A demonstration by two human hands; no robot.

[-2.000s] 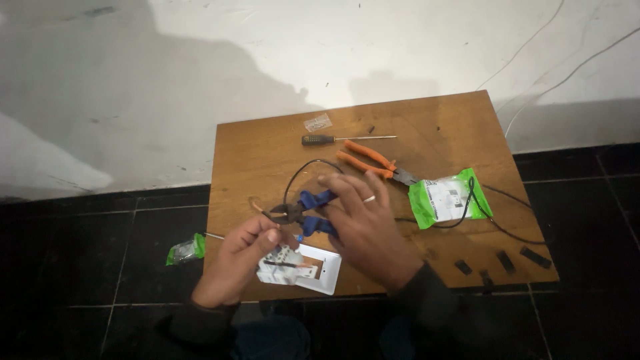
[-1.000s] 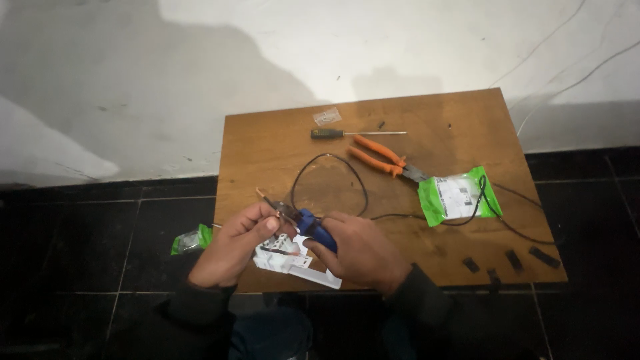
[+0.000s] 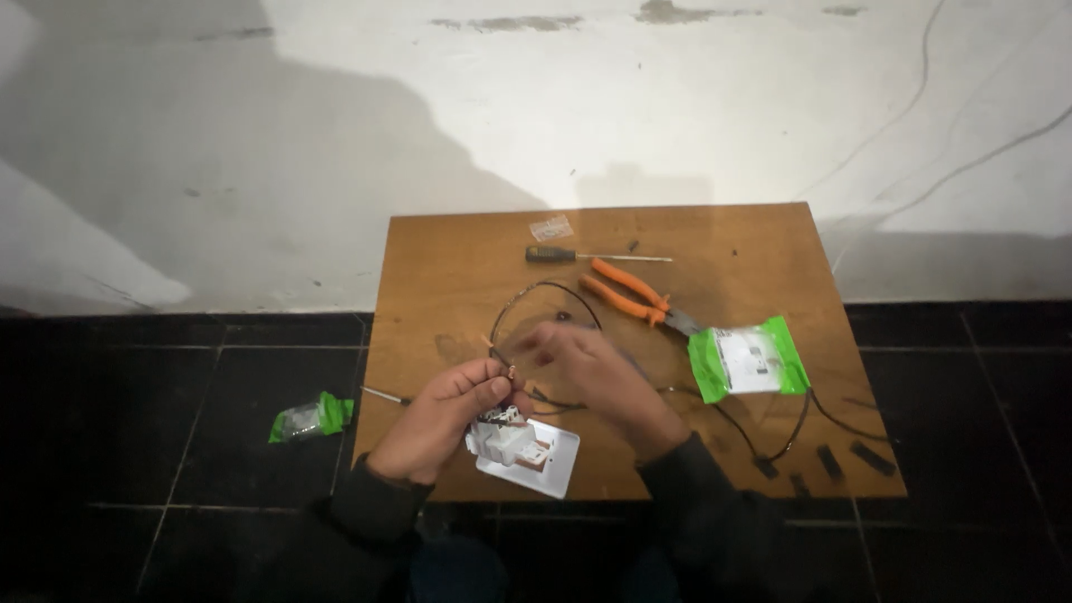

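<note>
My left hand pinches a dark electrical wire with bare copper at its end. Just below the fingers, a white electrical outlet or switch module lies against a white wall plate at the table's front edge. My right hand hovers to the right of the wire, blurred, its fingers curled; whether it holds anything is unclear. Dark cable loops behind both hands. The blue-handled pliers are not clearly visible.
Orange-handled pliers and a screwdriver lie behind the hands on the wooden table. A green-edged package sits at right, near dark scraps. Another screwdriver crosses the left edge; a green packet is beyond it.
The blue-handled pliers were in my right hand at the wire earlier; they no longer show there. My right hand has moved away from the wire, which my left hand still holds.
</note>
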